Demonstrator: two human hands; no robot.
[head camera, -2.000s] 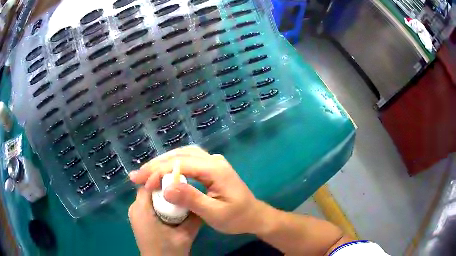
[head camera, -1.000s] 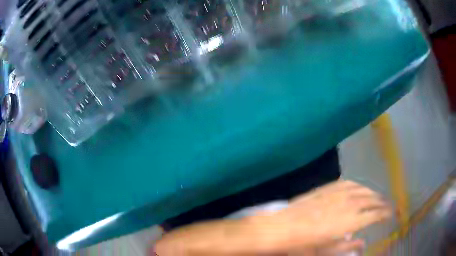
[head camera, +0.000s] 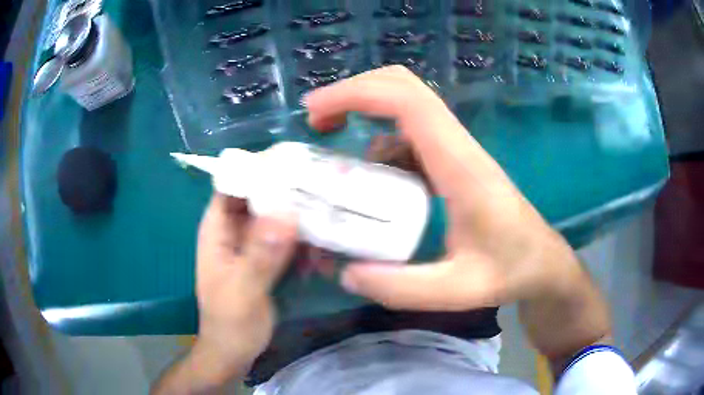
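A white glue bottle (head camera: 351, 204) with a pale pointed nozzle is held nearly level above the green mat. The nozzle points left and the bottle is blurred. My left hand (head camera: 243, 266) grips it near the neck, with the thumb in front; some of its fingers are hidden. My right hand (head camera: 471, 208) is spread around the base end, index finger raised above the bottle and thumb below it. Whether its hidden fingers touch the bottle cannot be told. The clear blister tray (head camera: 181, 116) holds rows of dark, shiny-rimmed parts (head camera: 251, 92) behind the hands.
A squat whitish bottle (head camera: 104, 73) with a round grey mouth and an open lid stands at the upper left. A round black pad (head camera: 86, 180) lies at the left on the shiny green mat (head camera: 147, 254). The table's front edge curves below the hands.
The bottle, upright between both hands two seconds ago, now lies nearly level, nozzle left. Both hands are back over the mat. One second ago only one blurred hand and forearm showed, beyond the front edge.
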